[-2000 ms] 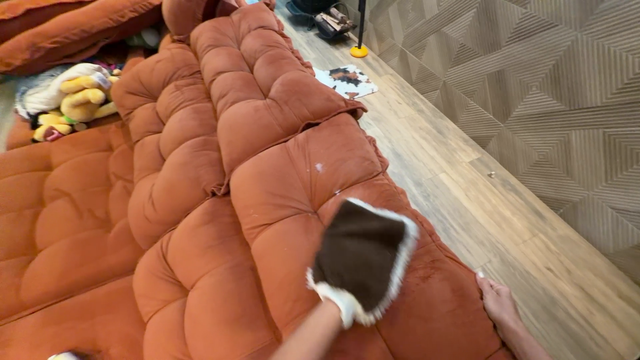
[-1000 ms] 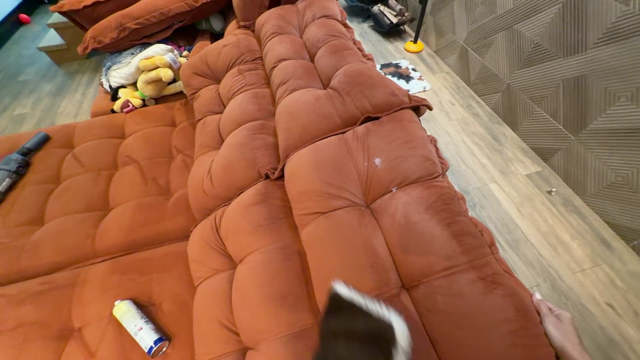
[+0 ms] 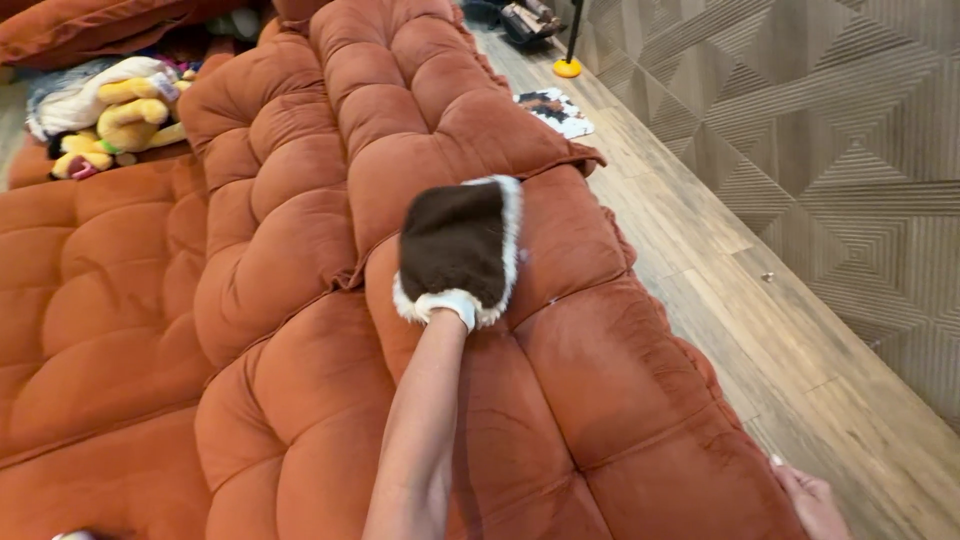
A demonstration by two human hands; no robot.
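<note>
A dark brown mitt with white fleece trim [image 3: 461, 244] covers my left hand [image 3: 459, 251] and lies over the rust-orange tufted sofa cushion [image 3: 637, 375]; the fingers inside are hidden. Just right of the mitt, small pale spots mark the fabric. At the lower right, my bare right hand [image 3: 810, 499] touches the cushion's outer edge, partly cut off by the frame, so its grip is unclear. A seam and a ruffled border run along this part of the sofa.
Plush toys and cloths [image 3: 124, 112] are heaped at the upper left. Along the right runs a wood-look floor [image 3: 720, 292] beside a patterned wall panel [image 3: 825, 150]. A cow-print mat [image 3: 559, 112], a black pole with a yellow foot [image 3: 568, 68] and a black log holder [image 3: 525, 26] stand beyond.
From the bottom edge one second ago, the mitt has moved up and forward over the cushion. My right hand stays by the sofa's outer edge. The view has shifted.
</note>
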